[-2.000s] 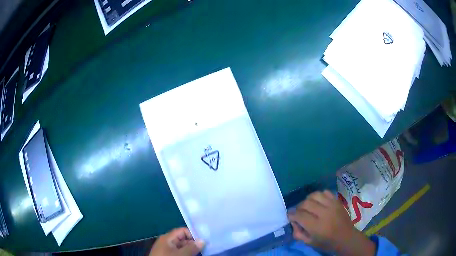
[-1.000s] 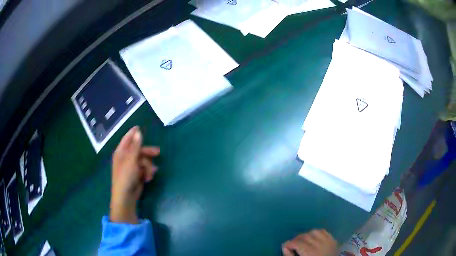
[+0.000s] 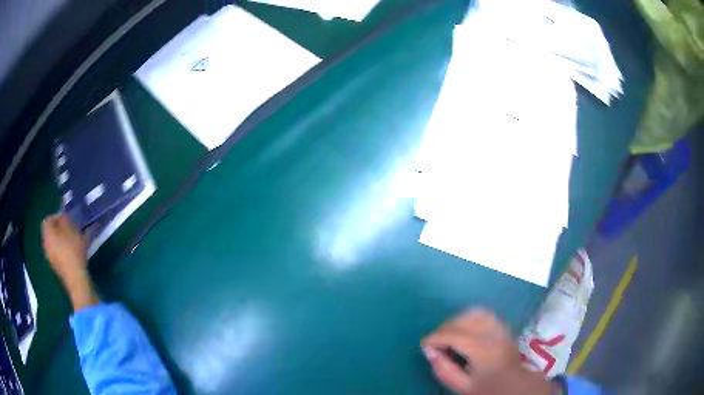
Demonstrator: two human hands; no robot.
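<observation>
A dark panel (image 3: 100,158) with small white pads along its edges lies on a white sleeve (image 3: 143,174) at the left. My left hand (image 3: 66,245) is at the panel's lower left corner; whether its fingers grip the panel is not clear. My right hand (image 3: 472,349) is over the green bench at the lower right, blurred, with fingers curled; whether it holds anything cannot be told. A fanned stack of white sleeves (image 3: 502,154) lies at the right.
White sleeves with a triangle mark (image 3: 228,73) lie at the upper left, beyond a dark seam. More dark panels (image 3: 15,285) lie at the far left edge. A white bag with red print (image 3: 560,324), a blue object (image 3: 644,189) and yellow-green fabric (image 3: 670,85) are at the right.
The sleeved panel held two seconds ago is no longer in my hands. My left hand has moved left to the dark panel. My right hand shows more fully. The view has shifted.
</observation>
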